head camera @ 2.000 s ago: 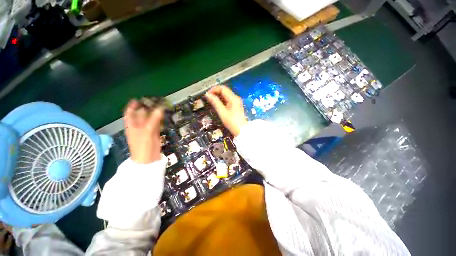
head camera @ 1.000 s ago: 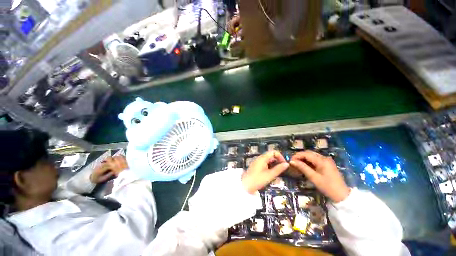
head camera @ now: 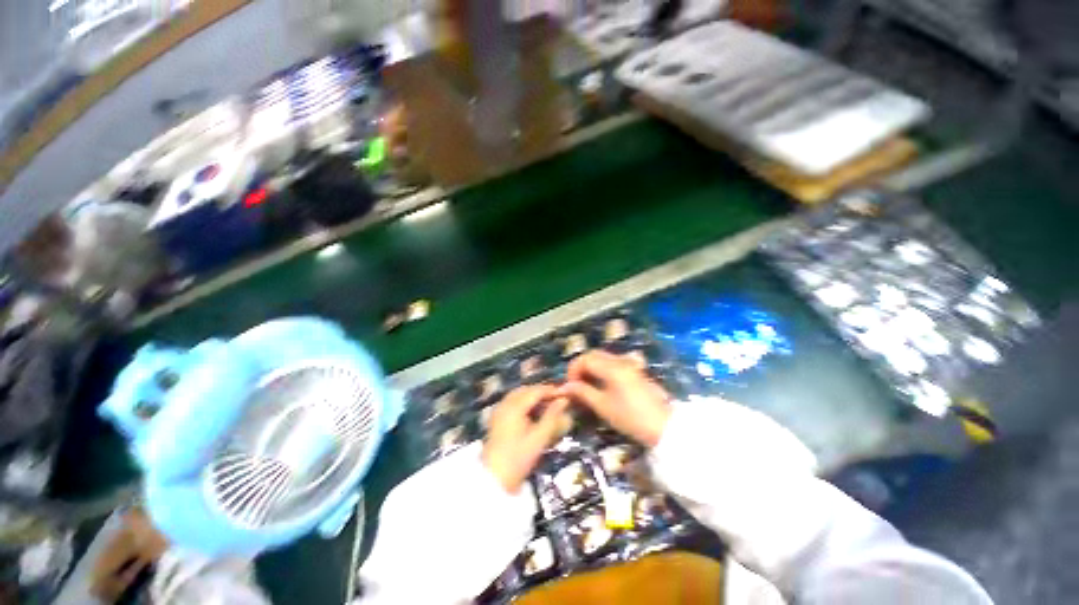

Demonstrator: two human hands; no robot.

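A dark blister tray [head camera: 485, 381] of small square modules lies directly before me. My left hand [head camera: 523, 433] and my right hand [head camera: 619, 396] meet over the tray, fingertips pinched close together. Whatever small thing may be between them is hidden or too blurred to tell. A module with a white square [head camera: 573, 481] sits in a tray pocket below my hands. A white and yellow piece [head camera: 619, 508] lies on the near part of the tray.
A blue fan [head camera: 254, 431] stands at left. Blue pieces [head camera: 722, 336] lie right of the tray, then a second filled tray [head camera: 905, 296]. Small items [head camera: 409, 314] lie on the green belt [head camera: 497, 254]. A white sheet stack [head camera: 775, 95] lies beyond. Another person's arm [head camera: 130, 555] shows lower left.
The camera view has turned rightward, bringing the second tray fully into view and shifting the fan left. My hands were apart two seconds ago; they have stayed together over the tray since one second ago.
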